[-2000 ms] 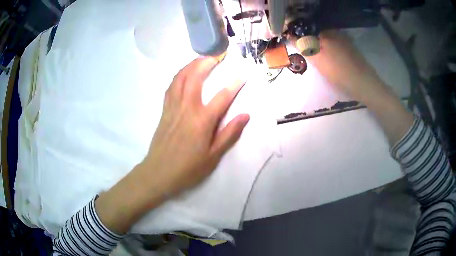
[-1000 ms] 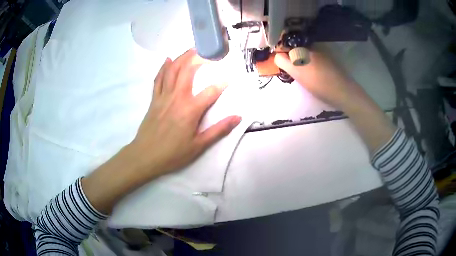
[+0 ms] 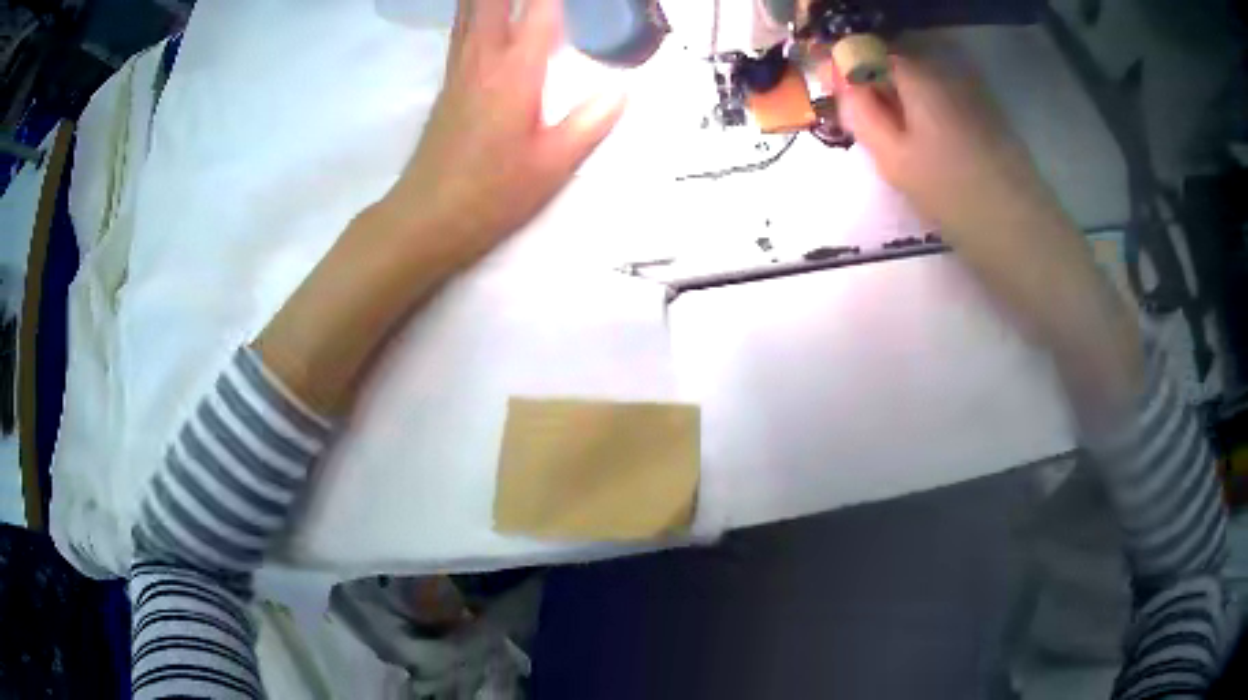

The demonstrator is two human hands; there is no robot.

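My left hand (image 3: 500, 130) lies on the white cloth (image 3: 274, 178) left of the needle, fingers spread, fingertips cut off by the top edge. The presser foot and needle (image 3: 728, 99) stand under the bright light, with the orange block (image 3: 783, 104) just right of them. My right hand (image 3: 924, 123) is at the cream knob (image 3: 861, 59) and the dark round part beside the block; its grip is blurred and partly hidden. A dark thread-like line runs from near the needle. A tan card (image 3: 598, 469) lies near the front edge.
The grey-blue rounded bar (image 3: 612, 28) hangs beside my left hand. A dark straight gap (image 3: 808, 265) crosses the white bed (image 3: 876, 369). Folded cream fabric (image 3: 103, 287) is at the far left, and crumpled cloth (image 3: 445, 636) lies below the front edge. Long dark scissors (image 3: 1143, 178) lie at right.
My left hand and the cloth have moved away, up the view. The curved cloth edge has left the front of the bed, and the tan card is now uncovered. My right hand stays by the orange block.
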